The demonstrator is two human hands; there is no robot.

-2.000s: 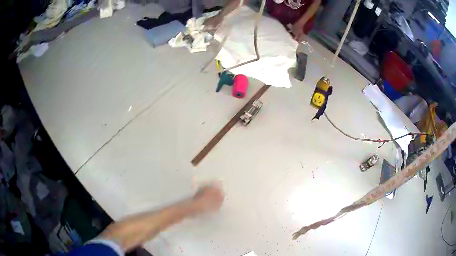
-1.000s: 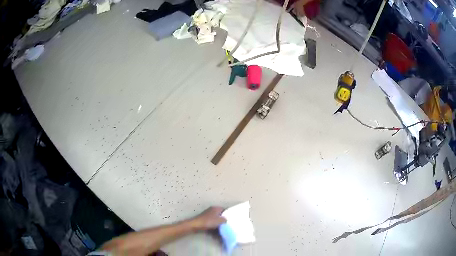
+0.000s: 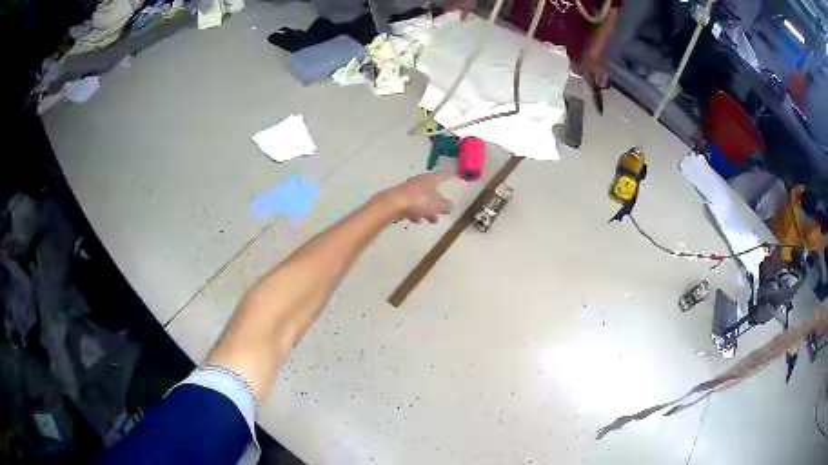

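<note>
My left hand (image 3: 422, 198) reaches in from the bottom left, over the middle of the table. It is bare and empty, its fingers partly spread, just short of a small pink-red cone (image 3: 470, 158) and a dark green clamp-like tool (image 3: 442, 148). A long brown ruler (image 3: 445, 247) lies to the right of the hand, with a small silver metal clamp (image 3: 493, 207) on its edge. A white paper slip (image 3: 284, 139) and a light blue slip (image 3: 286, 196) lie left of the hand. My right hand is not in view.
White cloth (image 3: 499, 86) lies at the back, with a person's hand (image 3: 595, 56) beside it. A yellow-black connector (image 3: 627, 177) hangs on a cable at the right. A second metal piece (image 3: 694, 295) and a brownish strip (image 3: 717, 381) are at the right.
My left hand has moved forward from the near side of the table. It has let go of the white and blue slips, which now lie apart on the table at the left.
</note>
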